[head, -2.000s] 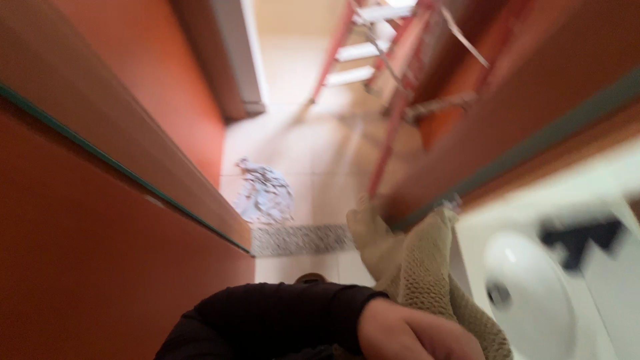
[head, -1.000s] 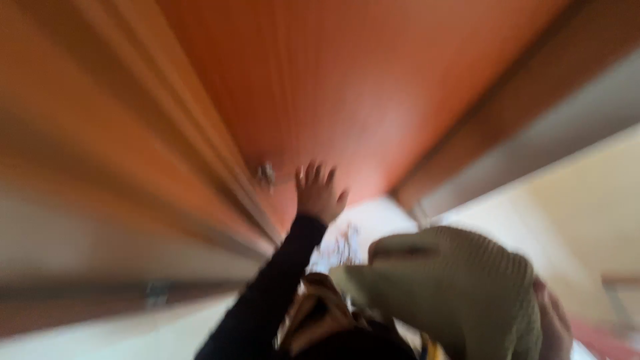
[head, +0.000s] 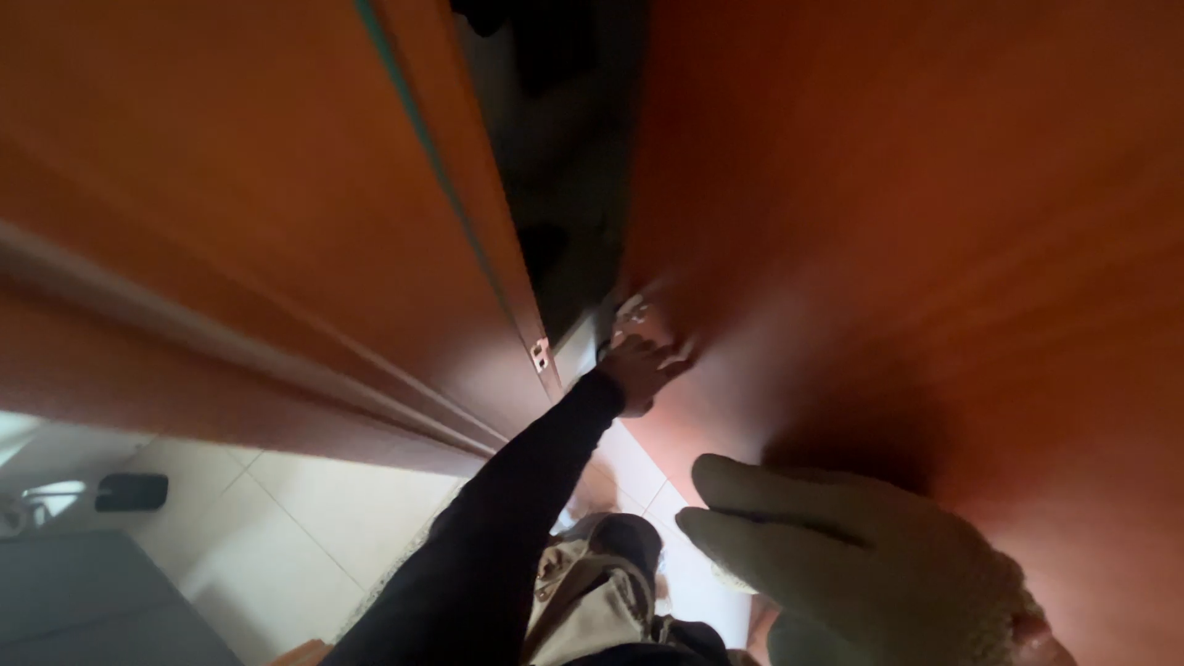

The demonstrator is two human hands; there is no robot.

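My left hand (head: 643,370), at the end of a dark sleeve, reaches to the edge of a reddish-brown wooden door (head: 832,231), its fingers against the panel just below a metal door handle or lock (head: 632,310). Whether the fingers grip anything there is unclear. At the lower right a folded olive-green knitted cloth (head: 860,555) hangs over my right hand (head: 1029,629), of which only a small part shows at the cloth's outer edge. The door stands ajar beside a wooden frame with a metal strike plate (head: 540,354).
Behind the gap lies a dark space (head: 564,166). Pale floor tiles (head: 287,518) show at the lower left, near a grey surface (head: 92,592) and a dark rounded object (head: 132,492). Beige clothing (head: 583,592) shows at the bottom centre.
The view has turned a lot from the doorway with the red ladder. My left hand, spread on the door panel one second ago, is now at the door's edge by the handle or lock.
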